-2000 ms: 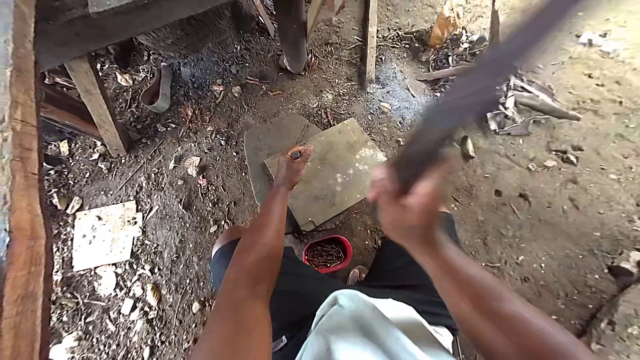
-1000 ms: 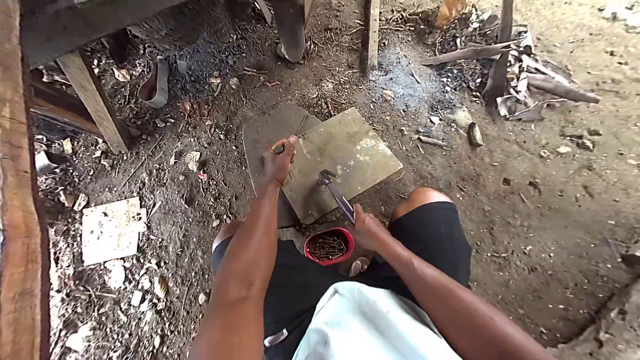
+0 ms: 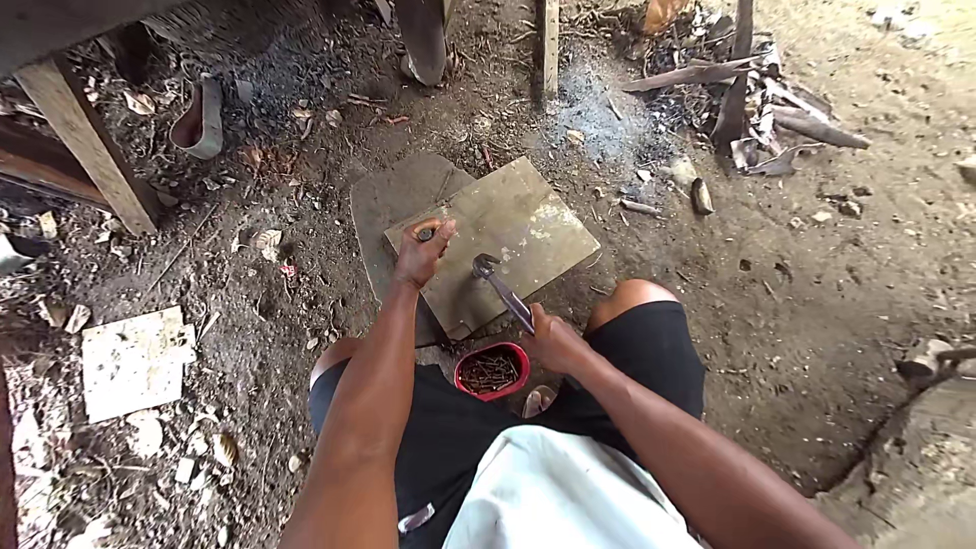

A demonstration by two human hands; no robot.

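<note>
My left hand (image 3: pixel 424 252) is closed around a short rod-like tool (image 3: pixel 425 235), held upright above the left corner of a flat tan board (image 3: pixel 534 221); the tool's lower end is hidden. In my right hand (image 3: pixel 555 339) is the handle of a claw hammer (image 3: pixel 507 293), its head over the board's middle. Under the board lies a darker flat sheet (image 3: pixel 389 198). A red container (image 3: pixel 524 370) filled with rusty nails (image 3: pixel 489 371) stands between my legs, just below the board.
Wooden posts (image 3: pixel 550 46) and a slanted wooden leg (image 3: pixel 88 145) rise ahead. Burnt wood and ash (image 3: pixel 602 114) lie at the upper right. A pale square piece (image 3: pixel 133 362) rests on the littered dirt at left. A stone-like block (image 3: pixel 915 465) borders the lower right.
Two seconds ago a long dark thing, blurred, was raised in my right hand; the hammer is now low over the board. My left hand has stayed at the board's left corner.
</note>
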